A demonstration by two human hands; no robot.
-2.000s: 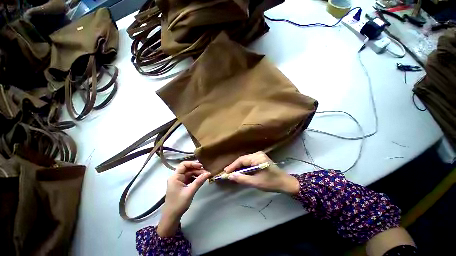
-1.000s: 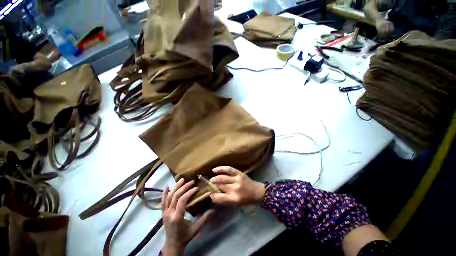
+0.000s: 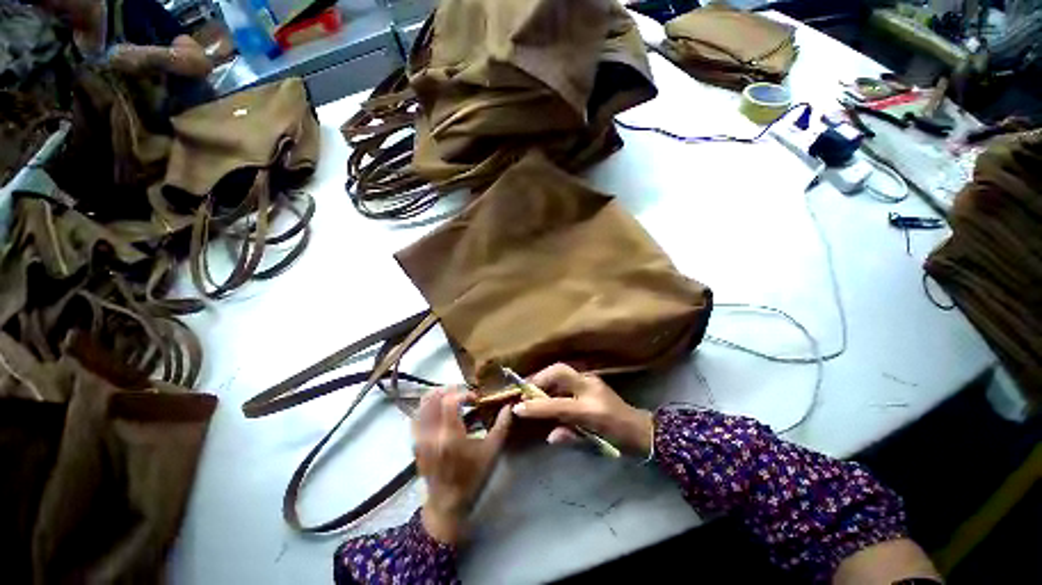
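Note:
A brown tote bag lies on the white table in front of me, its long straps trailing to the left. My right hand holds a slim pale pen tool at the bag's near corner. My left hand, slightly blurred, is at the same corner with its fingers on the bag edge. The fingers partly hide the edge and where the tool's tip rests. A thin pale cord loops on the table right of the bag.
A bag heap stands behind; more bags lie left. A brown stack is at right. A tape roll, black adapter and small dark tool lie at the far right. A person's arm shows far left.
My left hand has gone from spread fingers to closing at the bag's edge. The pen in my right hand has turned. The camera view has shifted.

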